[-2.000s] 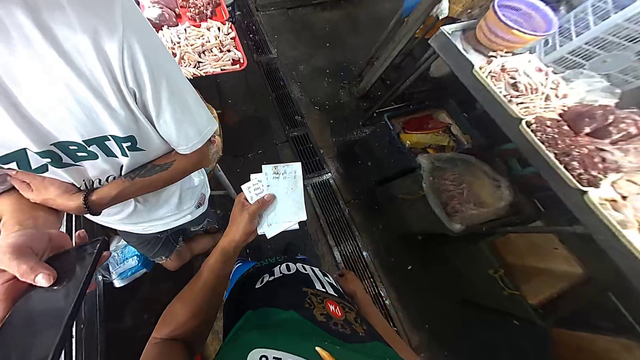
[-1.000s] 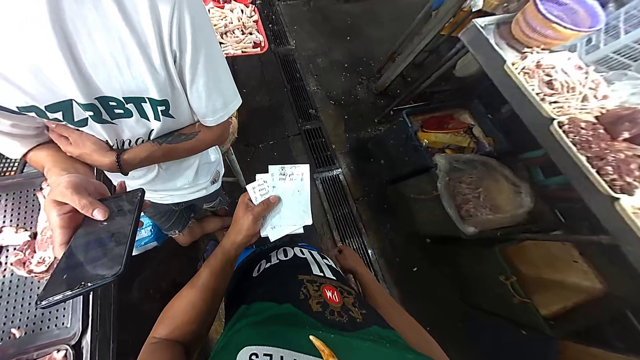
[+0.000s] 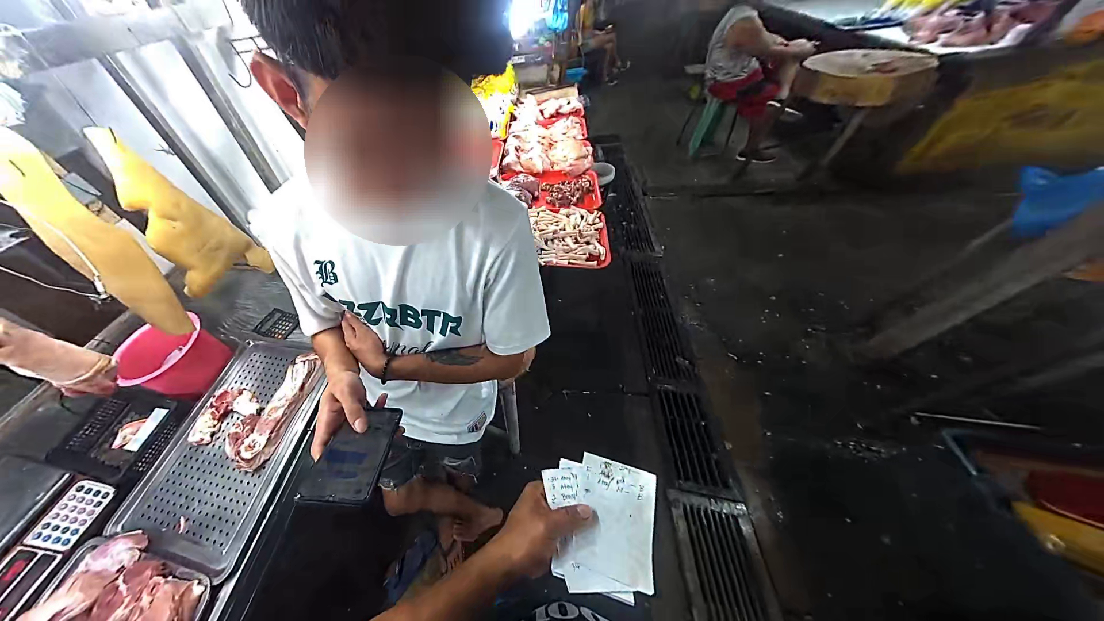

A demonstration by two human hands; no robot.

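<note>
My left hand [image 3: 542,530] reaches in at the lower middle and holds several white paper slips [image 3: 614,530], fanned out and bearing handwriting, with my thumb across their left part. My right hand is out of the frame. Facing me stands a person in a white printed T-shirt [image 3: 414,293], one forearm across the body. That person's lower hand [image 3: 343,405] holds a dark smartphone [image 3: 349,457], to the left of my hand and apart from it.
At left, a perforated metal tray [image 3: 216,483] bears raw meat, beside a pink bucket [image 3: 164,358] and a calculator [image 3: 71,515]. Red trays [image 3: 607,246] of chicken feet and meat stand behind the person. A floor drain grate [image 3: 716,552] runs at right; farther off, someone sits by a round chopping block [image 3: 867,78].
The view has swung up and left, bringing the person's upper body and more of the stall into frame. My left hand keeps its hold on the slips.
</note>
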